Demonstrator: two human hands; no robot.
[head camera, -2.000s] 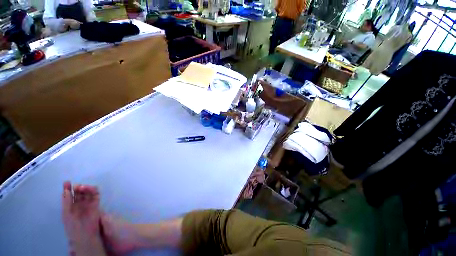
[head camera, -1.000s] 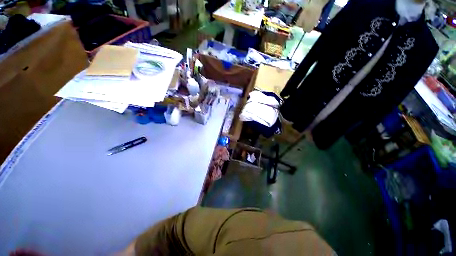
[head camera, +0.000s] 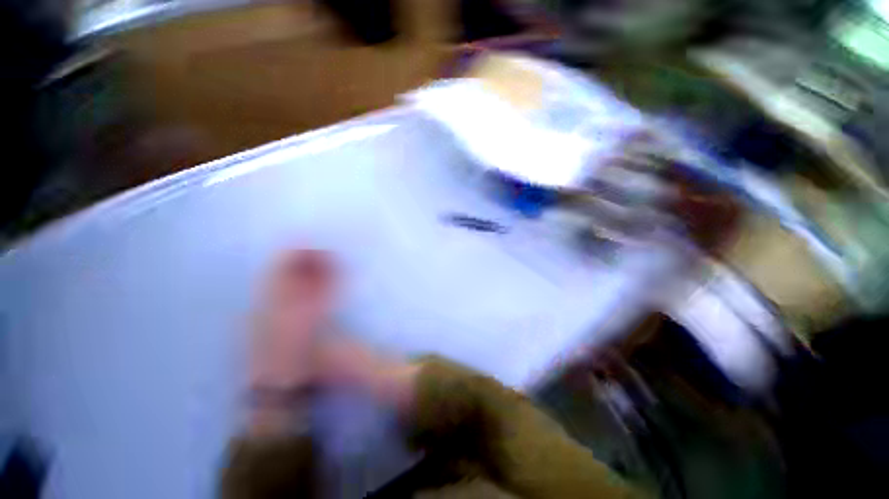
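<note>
The head view is strongly blurred. The thread snips (head camera: 475, 223), a small dark slim shape, lie on the pale table (head camera: 175, 322) beyond my hands. My left hand (head camera: 292, 302) is over the table in the lower middle, fingers pointing away from me. My right hand (head camera: 359, 368) reaches in from the right, against or overlapping the left. The blur hides the fingers of both hands and whether anything is between them.
A white paper stack (head camera: 526, 136) with a tan card (head camera: 512, 80) on top lies at the table's far right. Blurred small supplies (head camera: 634, 190) stand beside it. A white cloth (head camera: 726, 326) is beyond the right edge. A dark shape shows at lower left.
The view has swung back left since one second ago, so the snips and paper stack appear farther right. Both hands show again, close together as two seconds ago.
</note>
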